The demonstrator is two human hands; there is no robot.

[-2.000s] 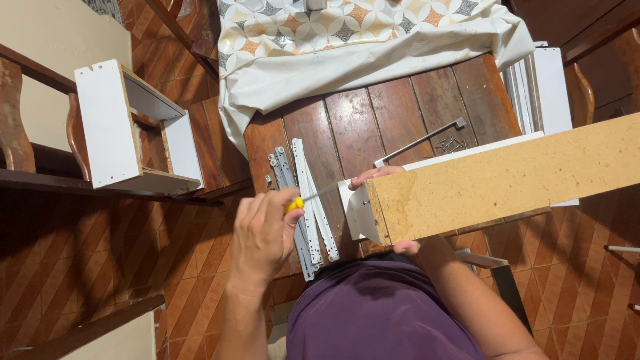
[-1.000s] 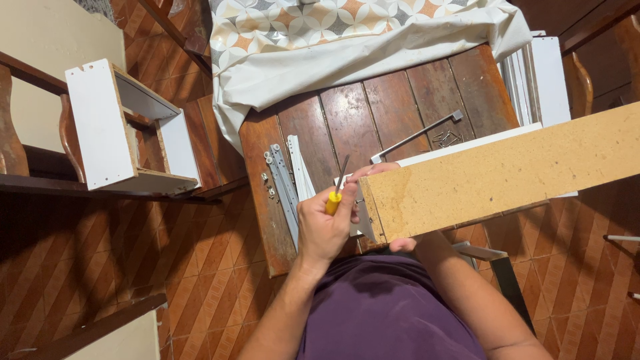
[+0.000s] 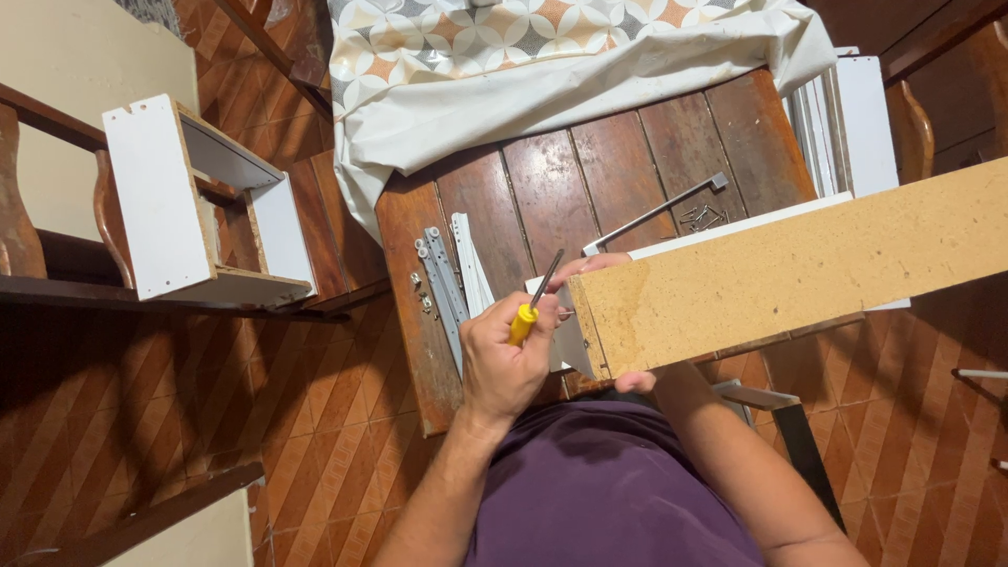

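Observation:
My left hand (image 3: 508, 354) is closed around the yellow handle of a screwdriver (image 3: 523, 323), its dark shaft pointing up and away from the board. Between the same hand's fingertips, a thin screw (image 3: 567, 313) touches or nearly touches the board's end. My right hand (image 3: 636, 382) grips a long particleboard panel (image 3: 772, 276) near that end from underneath; its thumb shows at the lower edge and fingers at the upper one, while the palm is hidden. A white board (image 3: 740, 224) lies partly under the panel.
On the wooden table (image 3: 543, 181) lie metal drawer slides (image 3: 442, 291), small hardware (image 3: 426, 302), a grey metal bar (image 3: 657, 213) and several loose screws (image 3: 703, 218). A patterned tablecloth (image 3: 583, 87) is folded back. A white drawer-like frame (image 3: 157, 205) stands at left; white panels (image 3: 866, 126) stand at right.
My left hand has moved right to the panel's end. The screwdriver, whose shaft pointed toward the panel, now points up and away. My right hand keeps its hold.

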